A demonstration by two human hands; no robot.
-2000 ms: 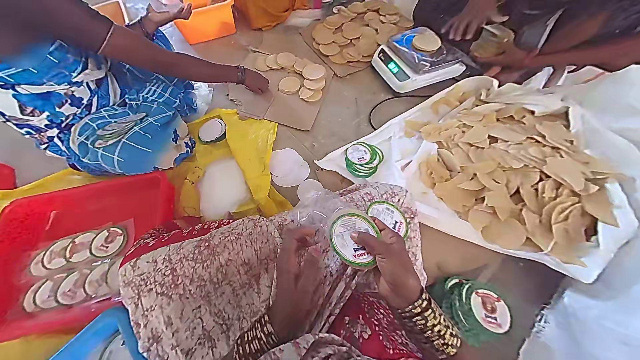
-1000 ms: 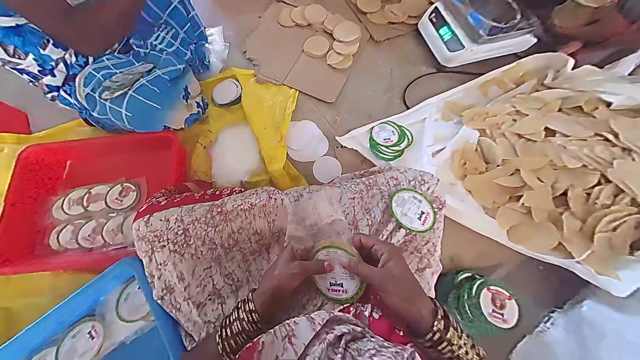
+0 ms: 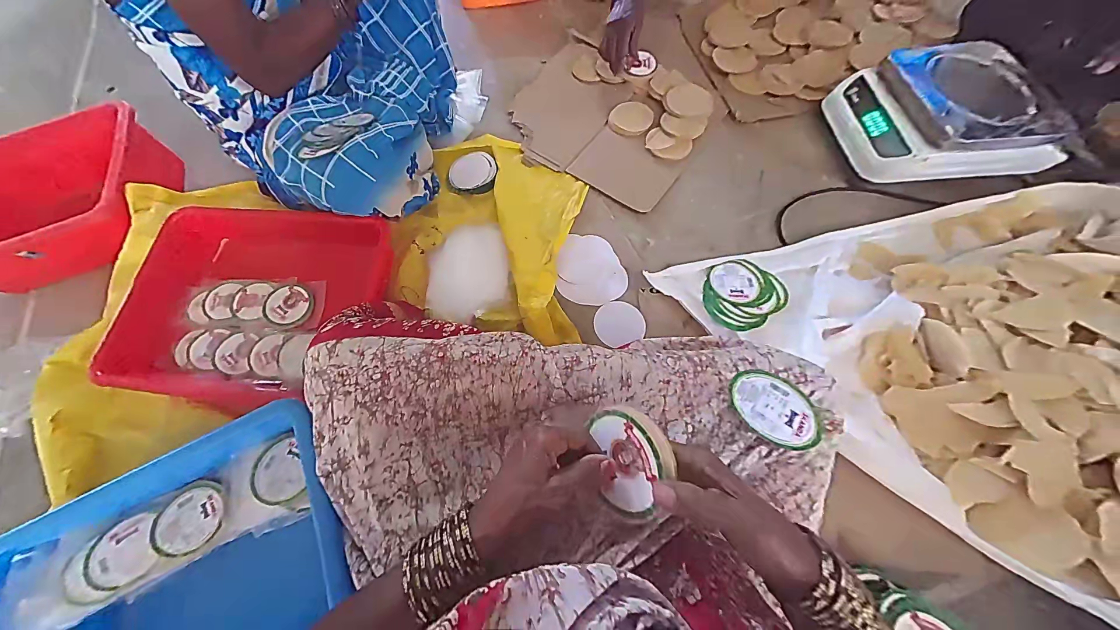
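Note:
In the head view a round stack of thin tan discs with a green-edged printed label (image 3: 628,464) on its face is gripped between both hands above the lap. My left hand (image 3: 538,477) has its fingers at the stack's left edge, with what looks like clear plastic film beneath them. My right hand (image 3: 722,490) grips the right edge, its thumb on the label's side. A loose round label (image 3: 776,409) lies on the patterned cloth over the knee. More green-edged labels (image 3: 744,293) are piled on the white sheet's corner.
Around me are a red tray (image 3: 245,223) and a blue crate (image 3: 210,446) of packed discs, white discs (image 3: 591,269) on the floor, a digital scale (image 3: 945,122), and a white sheet heaped with tan pieces (image 3: 1006,385). A person's hand (image 3: 621,42) touches discs on cardboard.
The labelled stack is now tilted between my hands, its tan side showing. The other person's hand has come onto the discs on the cardboard. The view has shifted.

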